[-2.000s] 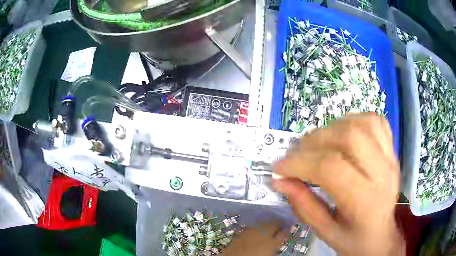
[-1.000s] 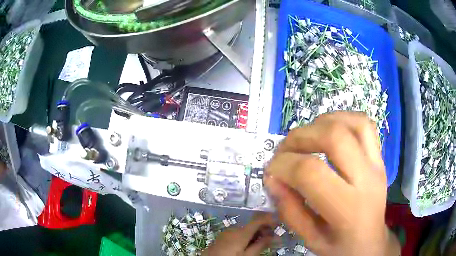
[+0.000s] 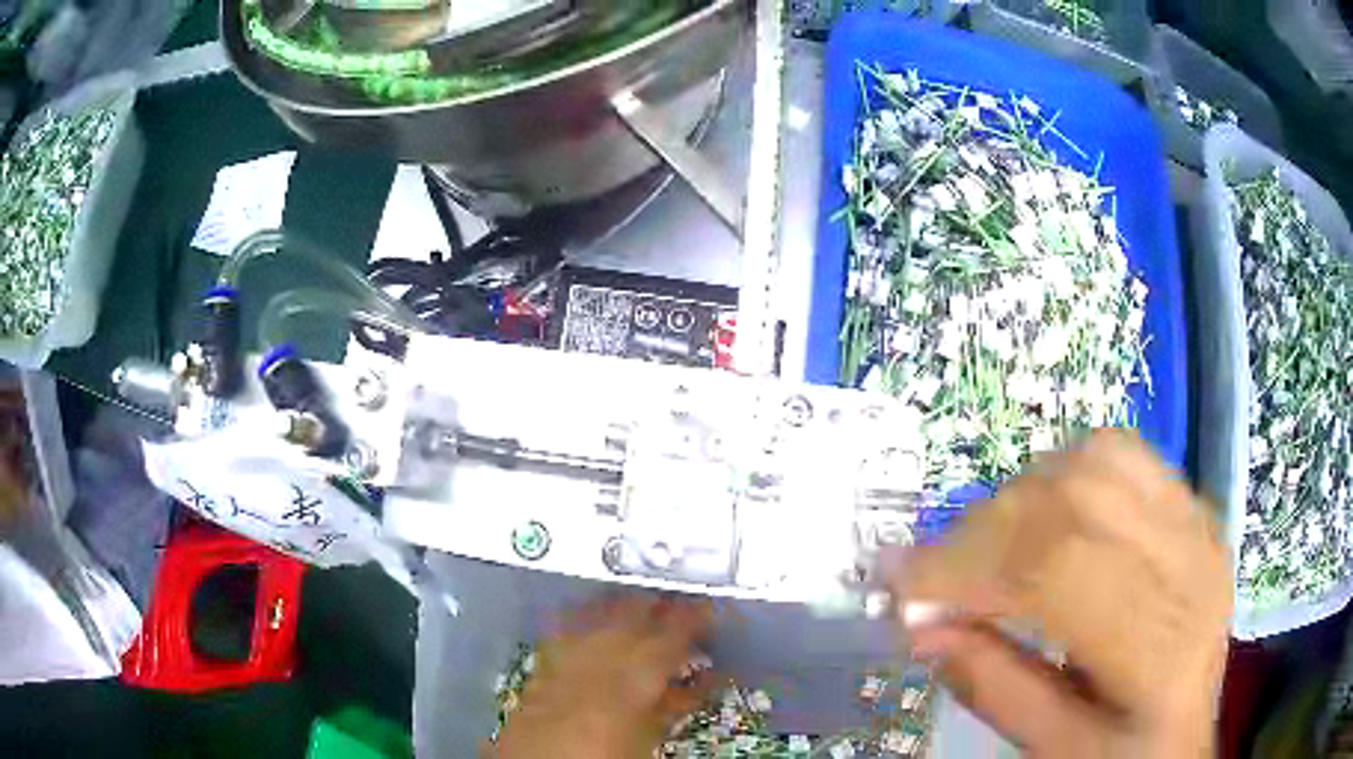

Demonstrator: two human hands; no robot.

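Observation:
The white fixture plate lies across the centre, with a clear block on it and a dark rod running to the block. My right hand is just off the plate's lower right edge. Its thumb and finger are pinched on a small whitish part, which is blurred. My left hand is low over the grey tray, blurred, its fingertips hidden. White-headed stemmed parts lie beside it in the tray.
A blue tray heaped with similar parts stands behind my right hand. Clear tubs stand at the far right and far left. A steel bowl, a controller and a pale rail are behind the plate. A red plastic piece is lower left.
My right hand has moved from the plate's right end down and to the right, off the plate. My left hand has moved left and up over the grey tray. The view has shifted slightly.

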